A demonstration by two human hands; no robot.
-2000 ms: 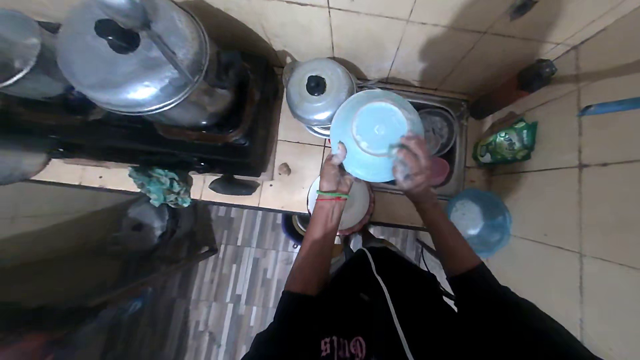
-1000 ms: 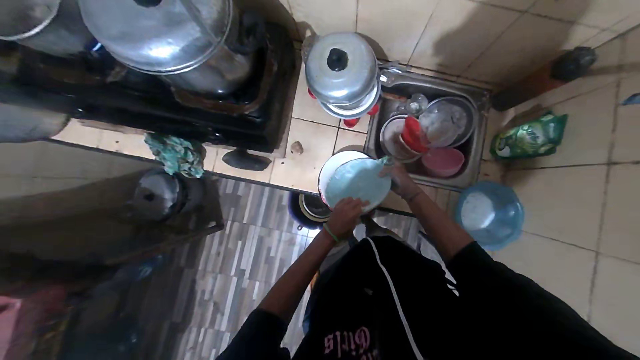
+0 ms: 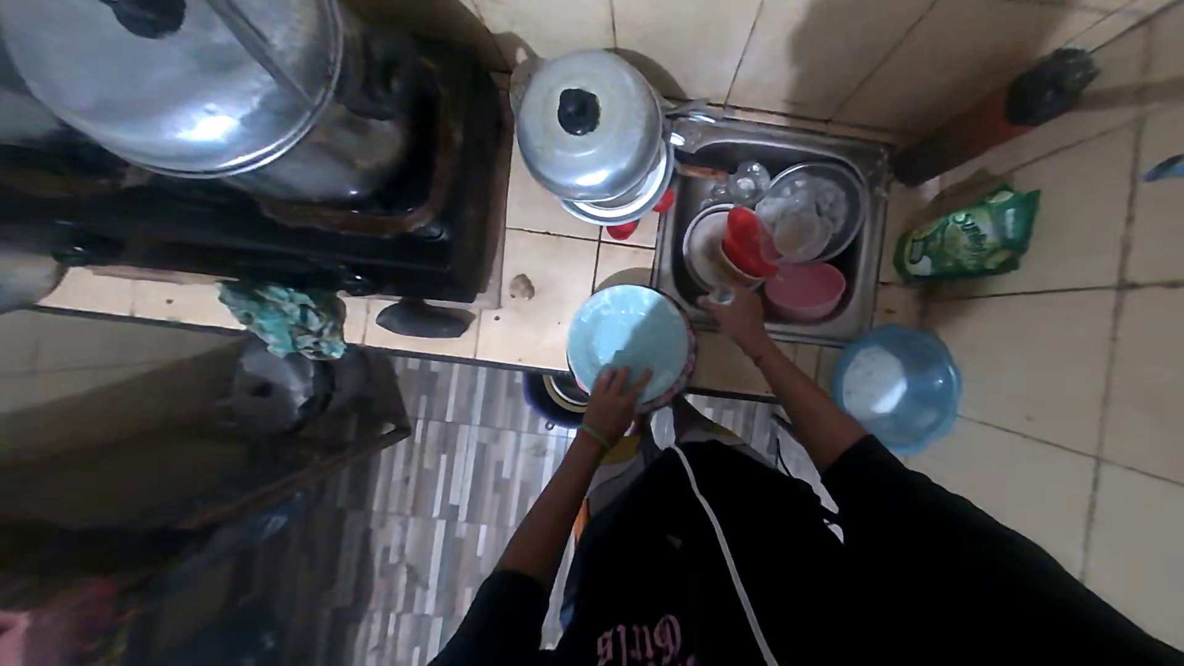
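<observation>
My left hand rests with its fingers on the near part of a light blue plate, which lies on another dish at the counter's front edge. Over the near left rim of the metal sink is my right hand; something small and pale shows at its fingers, too small to name. Beside that hand in the sink are a bowl with a red plastic item in it, and a pink bowl. Behind them a metal basin holds clear dishes.
A lidded aluminum pot stands left of the sink. The black stove carries a large pot. A green pouch and a blue translucent basin are at the right. A crumpled green cloth or bag hangs over the counter edge.
The light blue plate, earlier raised between both hands, now lies on a dish at the counter edge. My right hand has left it and moved to the sink; my left hand stays on it.
</observation>
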